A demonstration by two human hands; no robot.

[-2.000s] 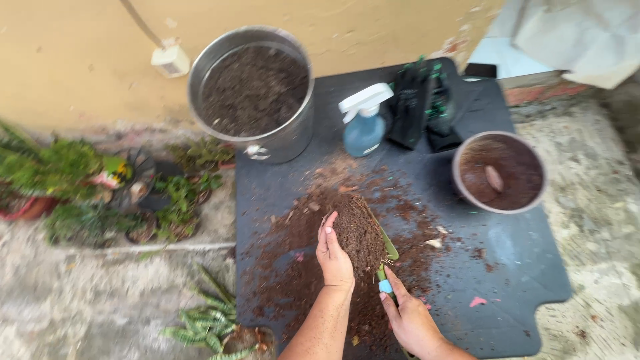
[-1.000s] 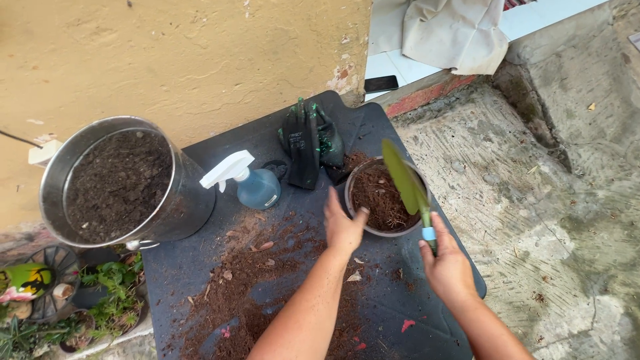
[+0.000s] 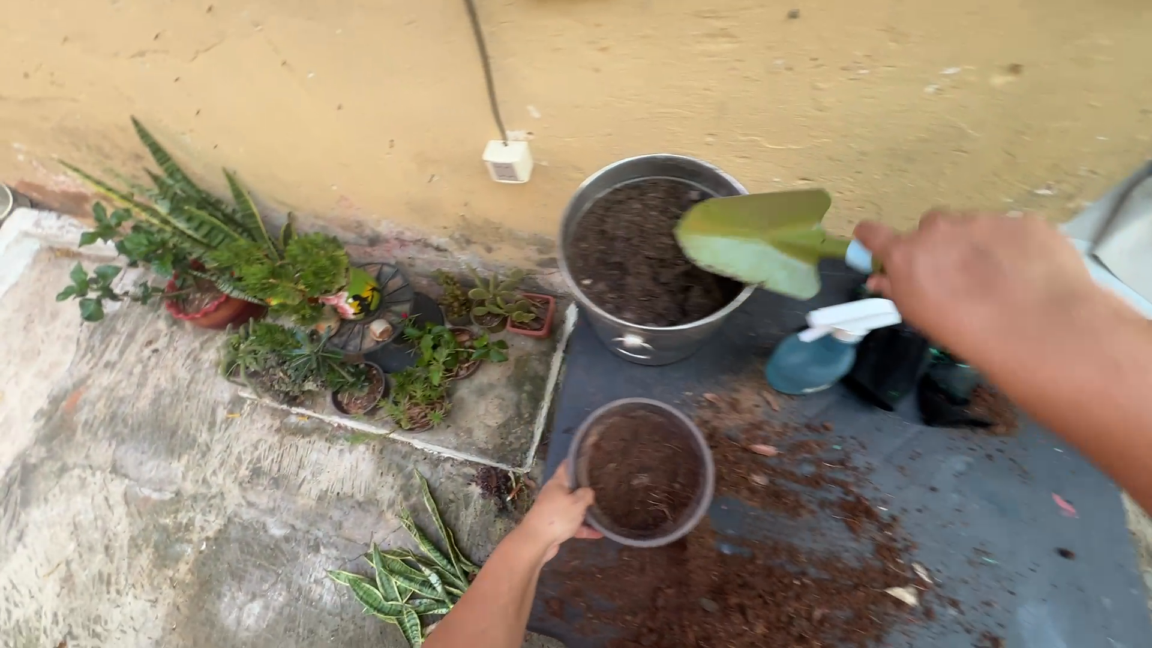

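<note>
My left hand (image 3: 560, 515) grips the rim and side of a round plastic pot (image 3: 643, 472) with brown soil inside, at the dark table's left part. My right hand (image 3: 954, 261) is closed around the handle of a green garden trowel (image 3: 760, 236). The trowel's blade is over the right rim of a metal bucket (image 3: 652, 335) that holds dark soil (image 3: 630, 252); whether the blade touches the soil cannot be told. Loose brown soil (image 3: 747, 576) lies scattered on the table (image 3: 1017, 504).
Right of the bucket stands a blue spray bottle (image 3: 810, 360) with a white head, beside black gloves (image 3: 886, 364). Potted plants (image 3: 432, 360) stand on the ground at left, and a snake plant (image 3: 409, 576) grows low by the table. A wall (image 3: 360, 90) rises behind.
The pot has moved from beside the gloves to near the bucket, now in my left hand. My right hand has carried the trowel over to the bucket. The view has swung left.
</note>
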